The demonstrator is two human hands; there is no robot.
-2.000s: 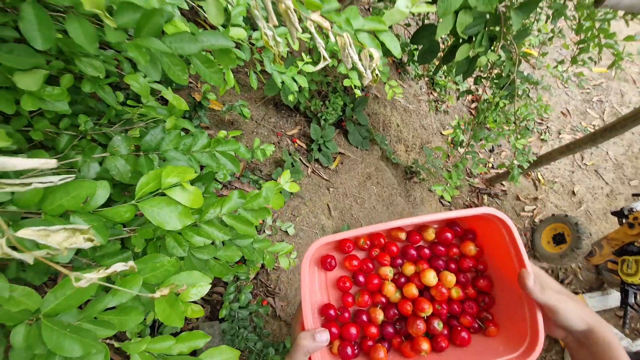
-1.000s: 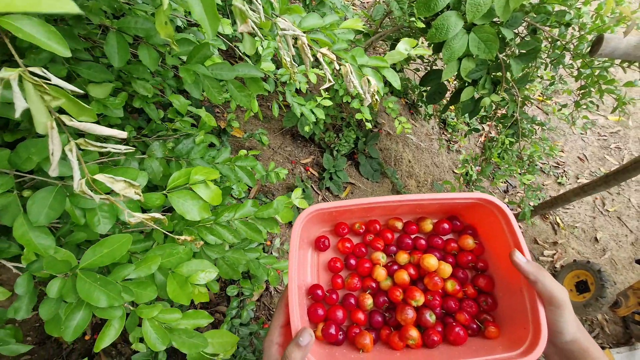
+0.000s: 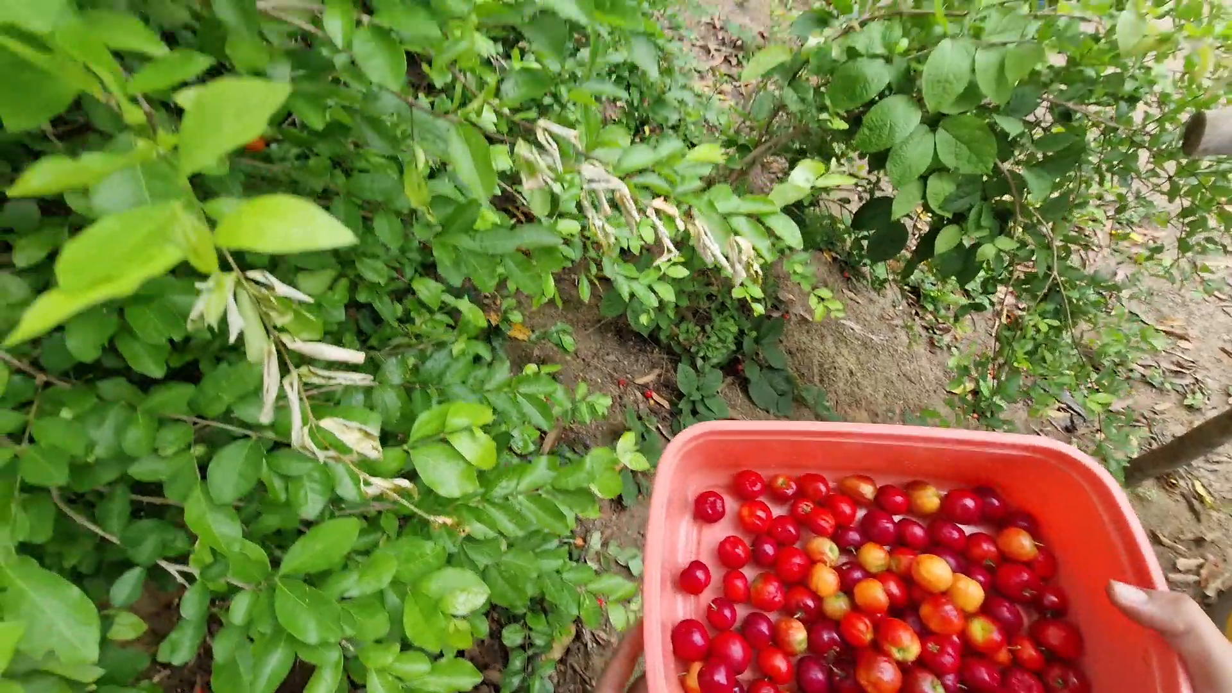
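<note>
A coral-pink plastic tub (image 3: 890, 435) is at the lower right of the head view, with many red, dark red and orange-yellow cherry-like fruits (image 3: 857, 587) across its bottom. My right hand (image 3: 1179, 626) grips the tub's right rim, its thumb over the edge. At the tub's lower left side is my left hand (image 3: 624, 664), mostly hidden by the tub and cut off by the frame's lower edge; its fingers press against the outer wall.
A leafy green shrub (image 3: 318, 549) fills the left side, with dry curled leaves (image 3: 332, 351) on its branches. More foliage (image 3: 924, 125) hangs at the upper right. A bare branch or pole (image 3: 1184, 448) crosses the sandy ground (image 3: 857, 337) at the right.
The view has shifted left and up, so more shrub shows and the tub sits lower in the frame. Both hands stay on the tub. The yellow wheel at the right has left view.
</note>
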